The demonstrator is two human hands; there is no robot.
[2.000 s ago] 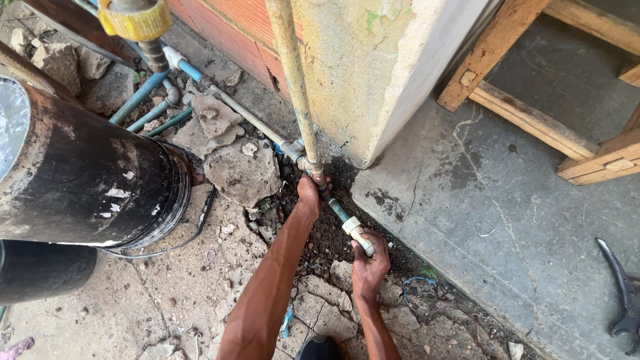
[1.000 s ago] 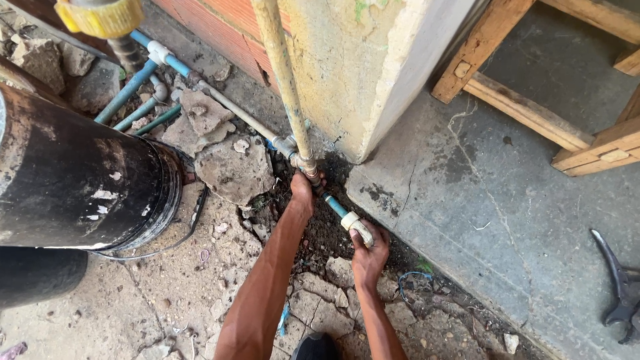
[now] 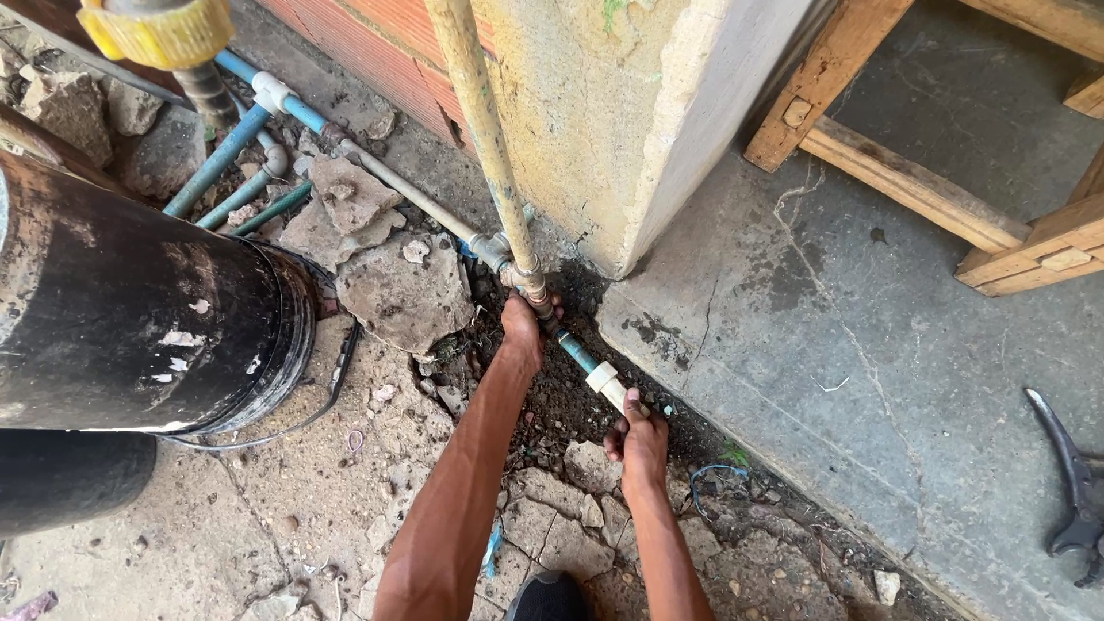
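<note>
My left hand (image 3: 524, 328) is wrapped around the pipe fitting (image 3: 539, 293) at the foot of an upright, paint-stained pipe (image 3: 483, 129); its fingers are partly hidden behind the fitting. From there a short blue pipe (image 3: 578, 352) slants down to the right into a white plastic fitting (image 3: 602, 376) with a pale pipe piece (image 3: 617, 395). My right hand (image 3: 640, 435) grips the lower end of that pale piece, thumb on top. Beneath both hands lies dark, dug-out soil (image 3: 552, 414). A grey pipe (image 3: 405, 185) joins the tee by the upright pipe from the upper left.
A soiled black bucket (image 3: 147, 302) lies at left beside broken concrete slabs (image 3: 405, 289) and blue pipes (image 3: 220, 159). The wall corner (image 3: 638, 129) rises just behind the joint. At right are a concrete step (image 3: 776, 345), a wooden frame (image 3: 914, 181) and a dark-handled tool (image 3: 1074, 492).
My right hand has shifted slightly on the pale pipe piece, and its fingers now sit lower along it. My left hand stays at the fitting.
</note>
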